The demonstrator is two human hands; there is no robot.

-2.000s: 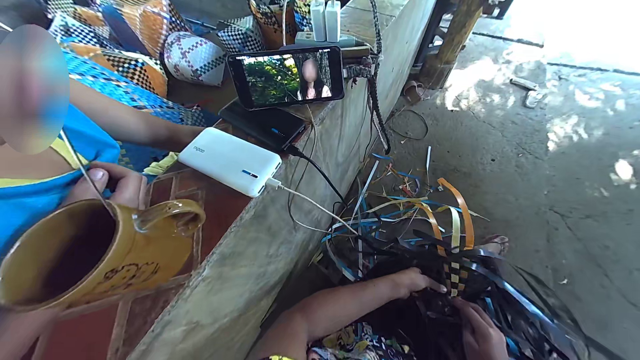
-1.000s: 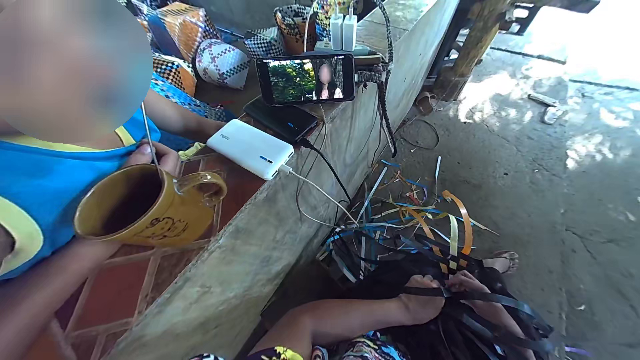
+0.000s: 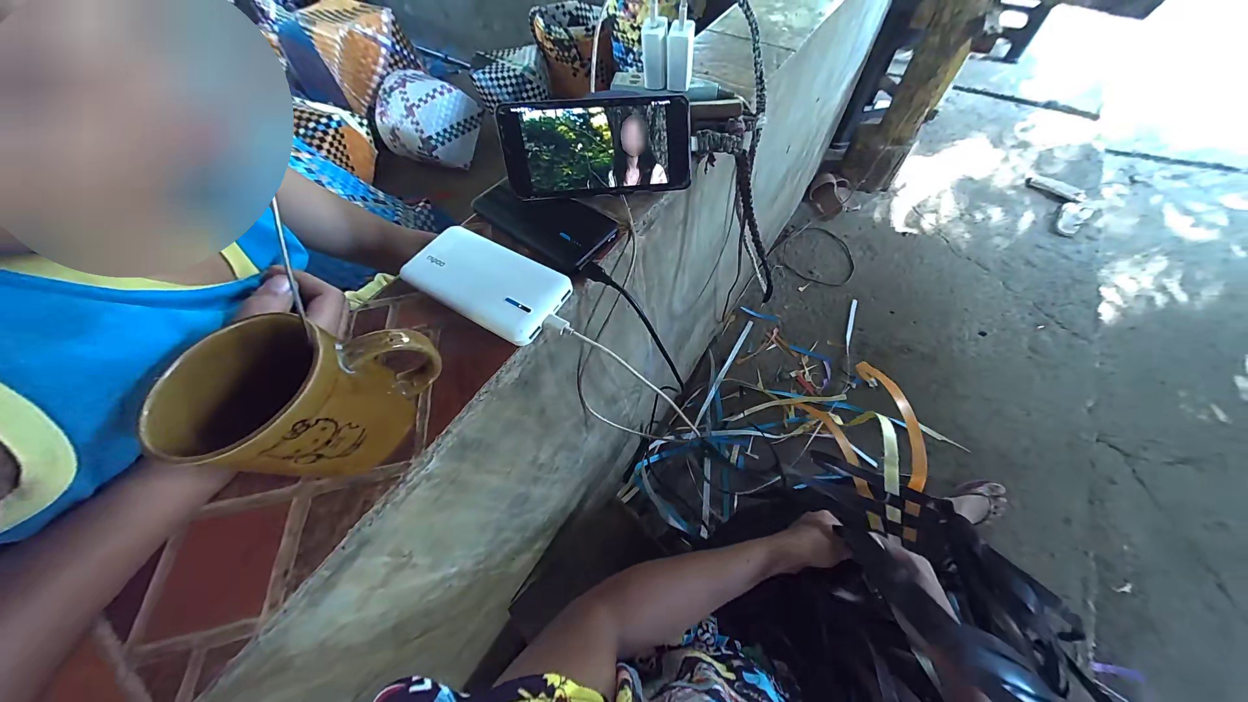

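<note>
A dark woven piece of black plastic strips (image 3: 780, 614) lies over my lap, with orange and pale yellow strips (image 3: 891, 463) woven into its far edge. My left hand (image 3: 817, 539) grips the black strips near that edge. Just to its right, my right hand (image 3: 916, 570) is among the strips, partly covered by a wide, blurred black band (image 3: 907, 595); its fingers are mostly hidden. Loose blue, white and orange strips (image 3: 726, 429) are tangled on the floor beyond my hands.
A concrete ledge (image 3: 468, 487) runs along my left, bearing a white power bank (image 3: 487, 283), a black one (image 3: 546, 226) and a propped phone (image 3: 595, 146). Another person holds a brown mug (image 3: 341, 424) over the tiles. Woven baskets (image 3: 427, 117) stand behind; a wooden post (image 3: 907, 97) rises at right.
Compared with a second ago, a black strip has swung across my right hand. The person's mug was lower and further left in the view two seconds ago. The view has shifted slightly.
</note>
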